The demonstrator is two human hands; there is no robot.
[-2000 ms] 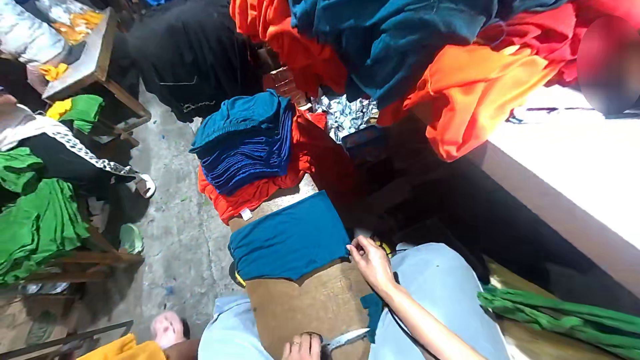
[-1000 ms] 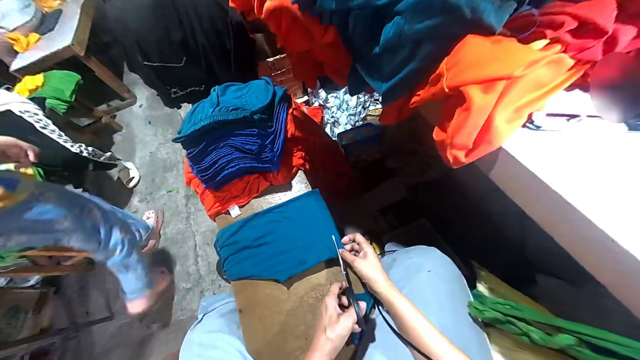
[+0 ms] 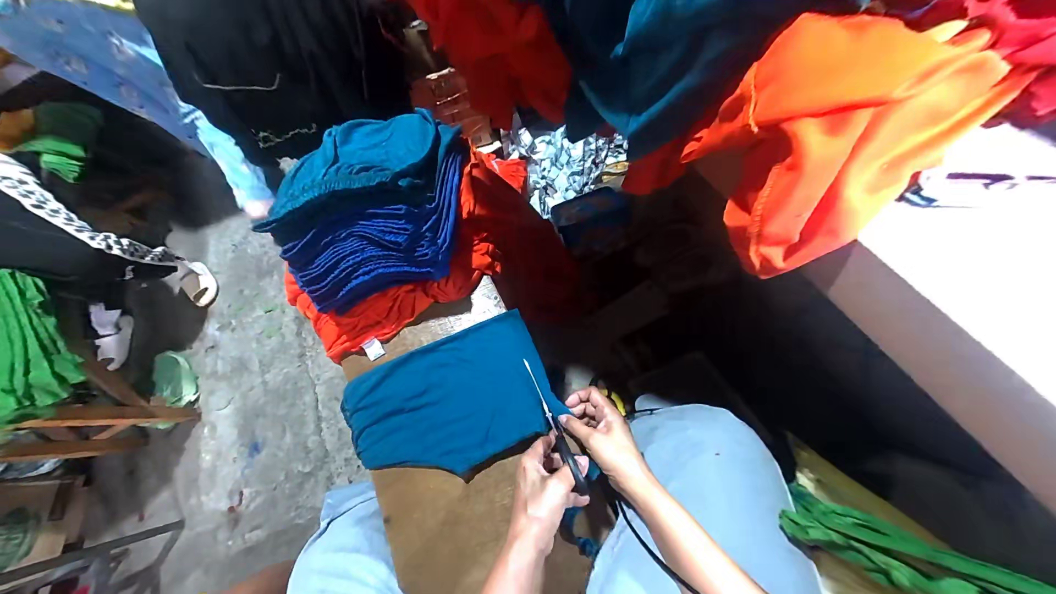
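A folded teal garment (image 3: 445, 396) lies flat on a narrow brown board (image 3: 454, 528) between my light-blue-clad legs. My left hand (image 3: 551, 487) grips the black handles of metal scissors (image 3: 546, 404), whose blades point up and away over the garment's right edge. Close beside it, my right hand (image 3: 604, 429) pinches the garment's lower right edge near the blades. Some teal cloth hangs below my hands, partly hidden, and a black cord runs down from there.
Beyond the garment, a stack of blue and teal garments (image 3: 371, 223) rests on red cloth (image 3: 388, 318). Orange cloth (image 3: 858, 132) hangs over a white surface (image 3: 973, 272) at right. Green cloth strips (image 3: 891, 540) lie lower right. Another person's sleeve (image 3: 219, 153) and a sandalled foot (image 3: 198, 283) show at left.
Two seconds ago my left hand lay low on the board with the scissors; now it holds them up at the garment's right edge. The person in blue at left has moved to the upper left.
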